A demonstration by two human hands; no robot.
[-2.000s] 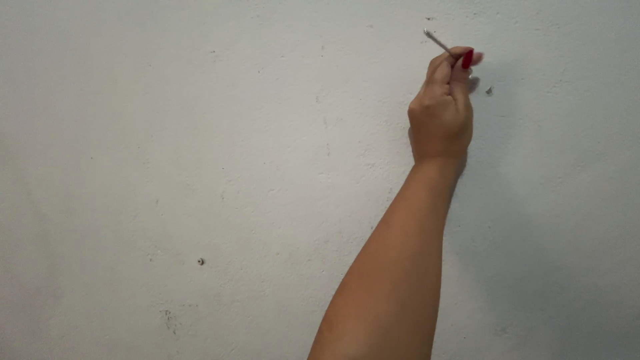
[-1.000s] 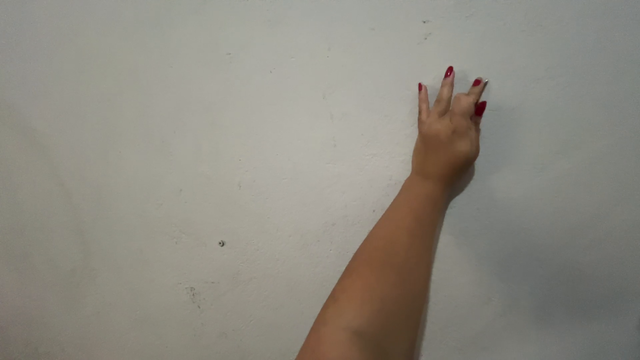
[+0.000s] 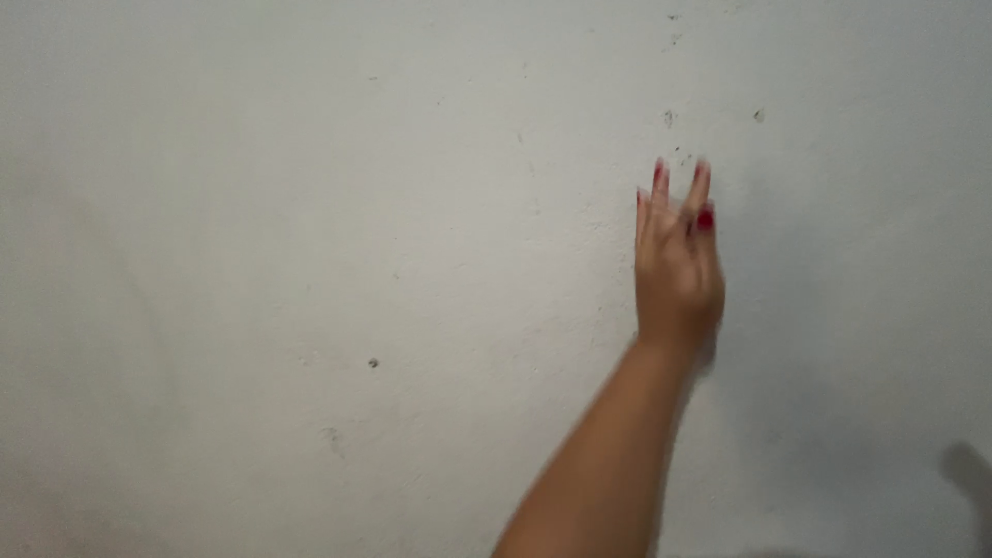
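My left hand (image 3: 680,263), with red-painted nails, reaches up from the bottom in front of a pale painted wall (image 3: 480,325), right of the middle. Its back faces me and the fingers point up, spread and blurred by motion. The thumb is on the right side, near the index finger. A small dark spot shows between the fingers, too blurred to name. Whether the hand holds anything, or touches the wall, I cannot tell. My right hand is out of view.
The wall has chipped marks (image 3: 669,118) above the fingers, another chip (image 3: 759,115) to their right and a small dark hole (image 3: 373,363) at lower left. Shadow falls right of the arm, and a dark blurred shape (image 3: 967,469) shows at the lower right edge.
Two seconds ago my left hand held a thin metal tool pointing up and left; the tool is not discernible now. The hand is lower against the wall marks, with its fingers spread.
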